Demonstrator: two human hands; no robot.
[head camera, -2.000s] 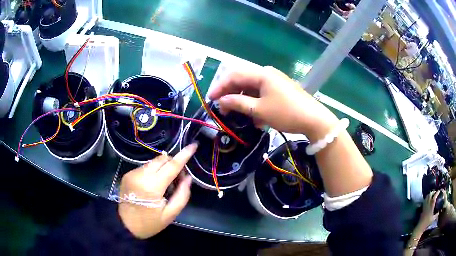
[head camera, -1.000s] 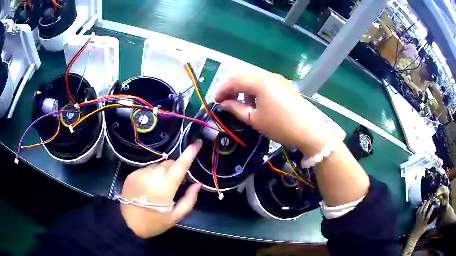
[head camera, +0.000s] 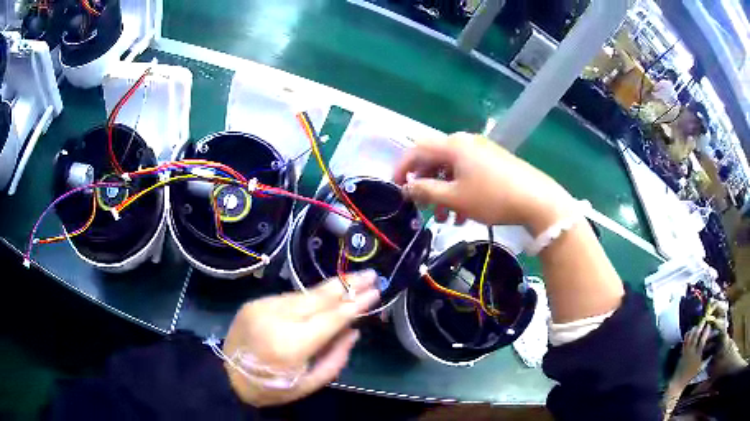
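Note:
A white camera base housing with a black interior (head camera: 329, 271) stands in front of me, third in a row. A yellowish ring (head camera: 359, 244) lies around its hub, and a wire harness (head camera: 321, 152) rises from it. A thin whitish loop (head camera: 400, 261) lies along its inner right side. My left hand (head camera: 300, 333) is over the front rim, blurred, fingers extended; whether it touches anything is unclear. My right hand (head camera: 477, 181) is above the back right rim with thumb and index finger close together at a small pale thing that I cannot identify.
Two wired housings (head camera: 230, 201) stand to the left and another housing (head camera: 465, 304) to the right. White brackets (head camera: 271, 107) are behind them. A grey post (head camera: 559, 70) rises behind the right hand. Another person's hands (head camera: 695, 349) work at far right.
My left hand has moved right over the housing's front rim. My right hand has moved right and slightly away from the housing's interior. The rightmost housing is less covered by my right arm.

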